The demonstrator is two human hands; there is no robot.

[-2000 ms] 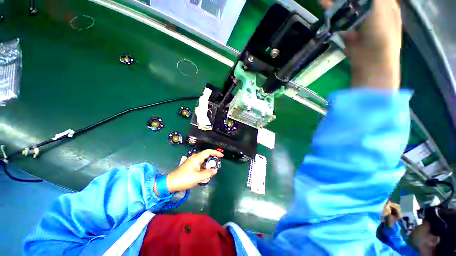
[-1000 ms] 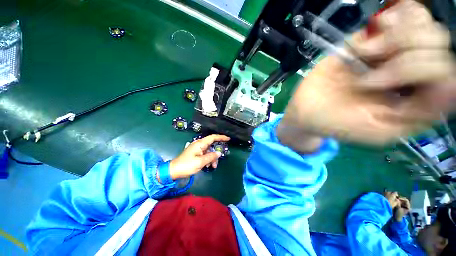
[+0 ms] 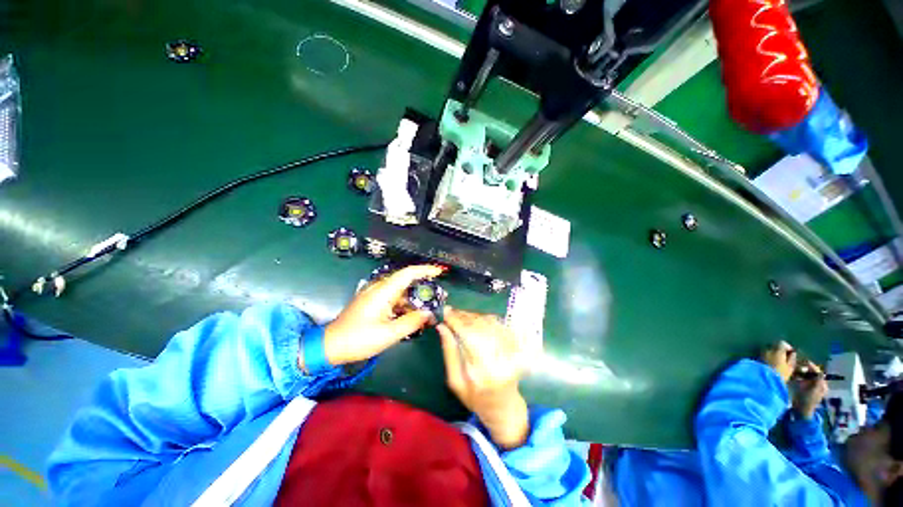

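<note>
My left hand holds a round black module with a yellowish centre between thumb and fingers, in front of the fixture. My right hand is at the module's right edge, fingers bent together; whether it holds a thin tool is too small to tell. The black test fixture stands just beyond my hands. Its clear block sits low under the pale green plate, hiding the nest. The red lever grip is at the upper right, untouched.
Several modules lie left of the fixture, others far right. A label sheet and white card lie to its right. A black cable runs left. A co-worker's hands are at lower right.
My right hand has left the lever and come down beside the module in my left hand. The clear block is lower than two seconds ago. The view has shifted, showing more of the right side.
</note>
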